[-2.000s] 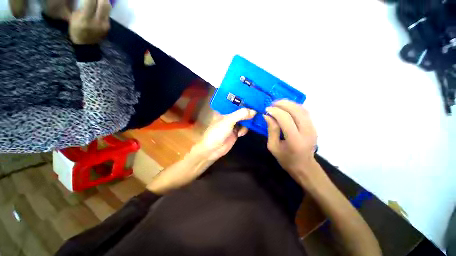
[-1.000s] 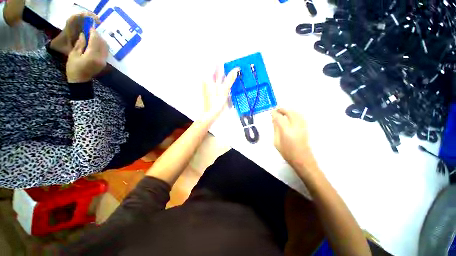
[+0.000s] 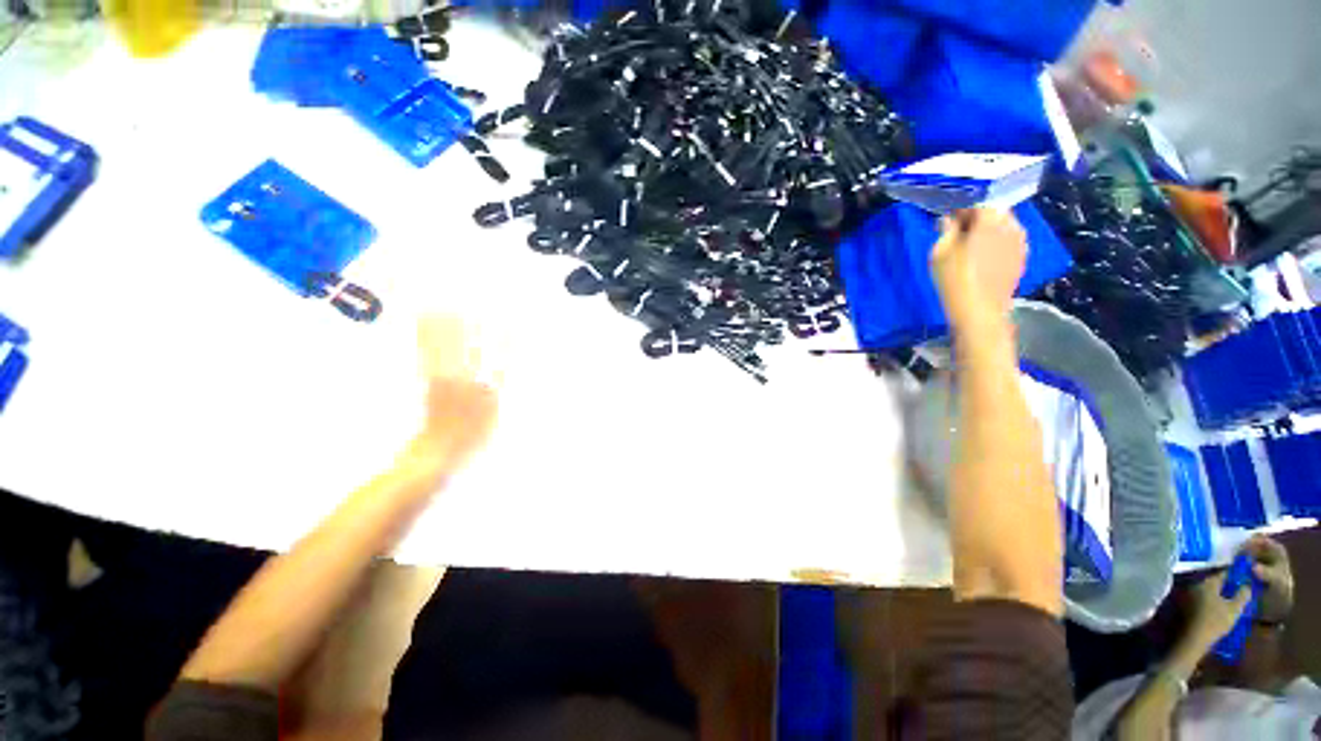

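A blue blister tray (image 3: 290, 227) lies flat on the white table at the left, a black coiled cable loop (image 3: 348, 297) sticking out past its lower right end. My left hand (image 3: 458, 388) is blurred, over the table to the right of that tray, with nothing visible in it. My right hand (image 3: 981, 261) is at the right, over a blue stack (image 3: 895, 282). Its fingers touch the lower edge of a white and blue card piece (image 3: 974, 178); whether they grip it is not clear. A large black cable pile (image 3: 695, 174) lies between my hands.
More blue trays (image 3: 362, 84) with black loops lie at the back left. Blue and white pieces (image 3: 44, 174) are at the left edge. A round grey basket (image 3: 1152, 492) holds white and blue packaging at the right table edge. Another person's hands (image 3: 1257, 586) hold something blue at bottom right.
The view has swung right. My left hand has let go of the tray, which now lies farther left on the table. My right hand has moved right to the blue stack and card piece.
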